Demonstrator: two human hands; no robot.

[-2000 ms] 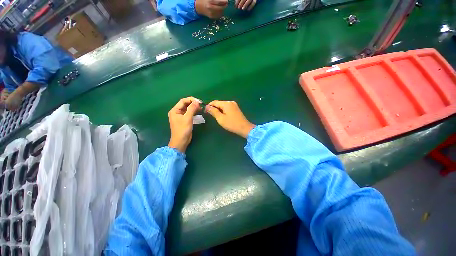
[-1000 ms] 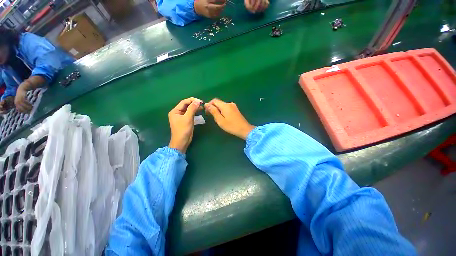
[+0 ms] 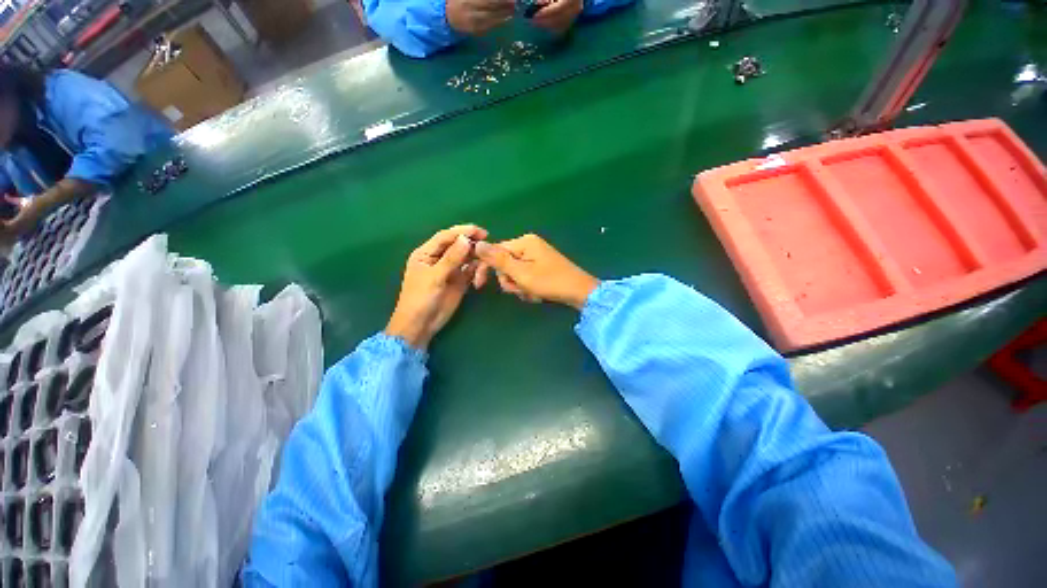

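Note:
My left hand (image 3: 434,285) and my right hand (image 3: 535,271) meet over the green surface (image 3: 551,368), in the middle of the view. Their fingertips touch around a small dark part (image 3: 474,246), mostly hidden by the fingers. The left thumb and fingers pinch it from the left, and the right thumb and forefinger close on it from the right. The part is too small and covered to tell its shape. No white sheet shows at the left fingers.
A pink foam tray (image 3: 792,327) lies at right. Crumpled translucent film (image 3: 172,414) covers part of a parts tray (image 3: 44,448) at left. A small assembly (image 3: 746,70) lies on the belt. Opposite, a person's hands (image 3: 480,14) are behind scattered small parts (image 3: 496,69). Another person sits far left.
My hands have closed together, and the left has turned slightly. The white sheet below the left fingers is out of sight. A belt assembly has moved left; another at its left is no longer seen.

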